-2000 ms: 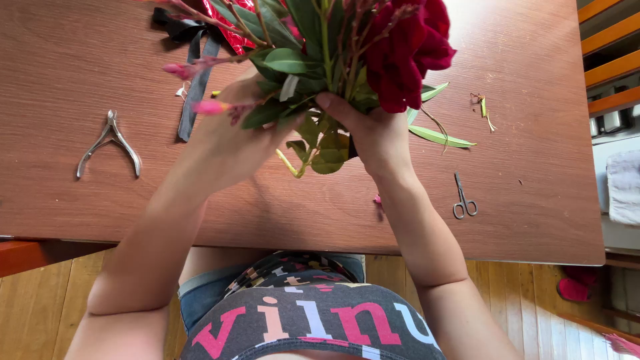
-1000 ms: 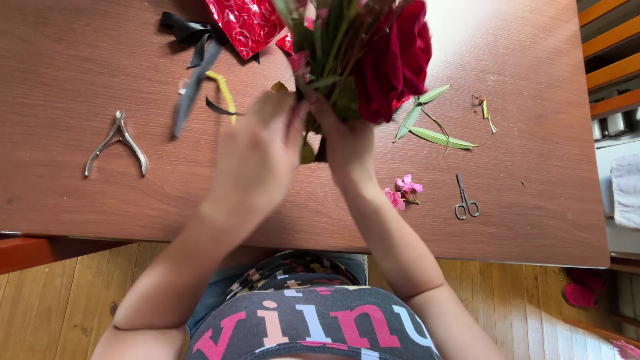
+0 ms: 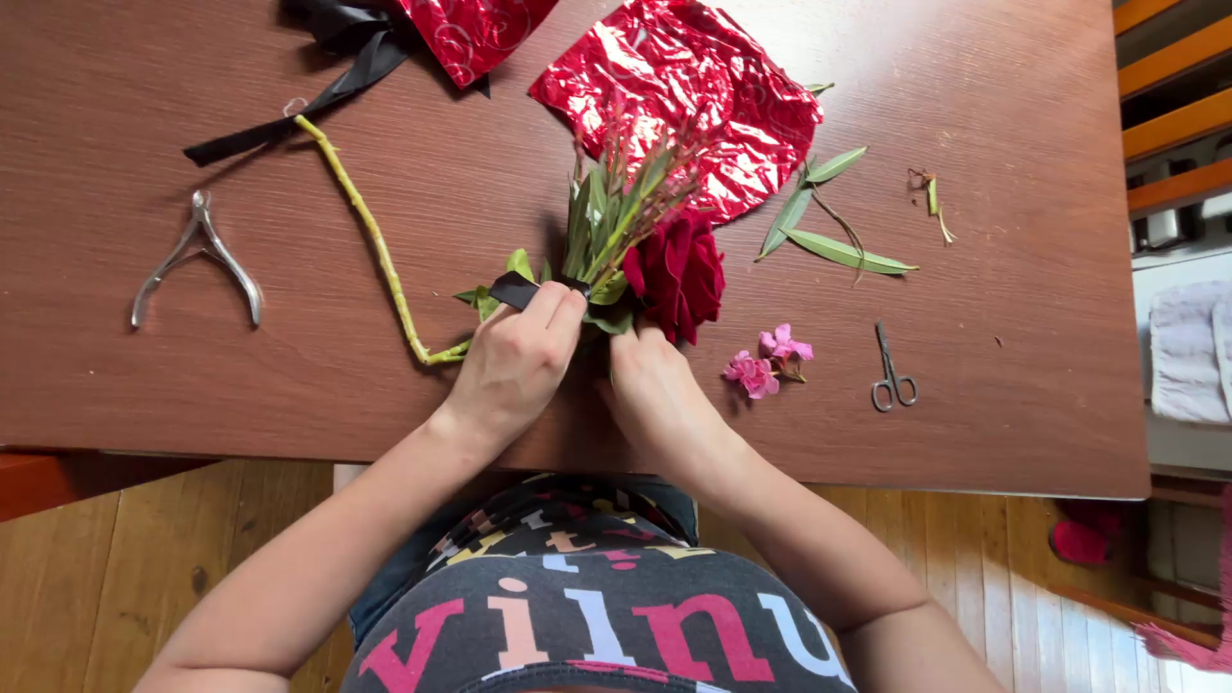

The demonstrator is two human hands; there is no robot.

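A small bouquet of green leafy stems [image 3: 602, 217] and a dark red rose [image 3: 679, 274] lies low over the table, blooms pointing away from me. My left hand [image 3: 525, 342] pinches a black ribbon [image 3: 514, 290] at the stems; part of the ribbon wraps across them. Just below the rose, my right hand [image 3: 659, 380] is at the bouquet's base, its fingertips hidden under leaves, so its hold is unclear. A bent green-yellow stem [image 3: 380, 255] lies left of my left hand. Behind the bouquet is crumpled red foil wrap [image 3: 712, 106].
On the wooden table [image 3: 318, 404] are metal nippers [image 3: 199, 255] at left, another black ribbon [image 3: 361, 72] and red foil [image 3: 472, 34] at upper left. To the right lie pink flowers [image 3: 770, 361], loose leaves [image 3: 847, 252], small scissors [image 3: 892, 371] and plant scraps [image 3: 934, 202].
Both hands have lowered the bouquet toward the table, uncovering the red foil behind it. Black ribbon now shows at the stems by my left hand. The bent stem and pink flowers have come into sight.
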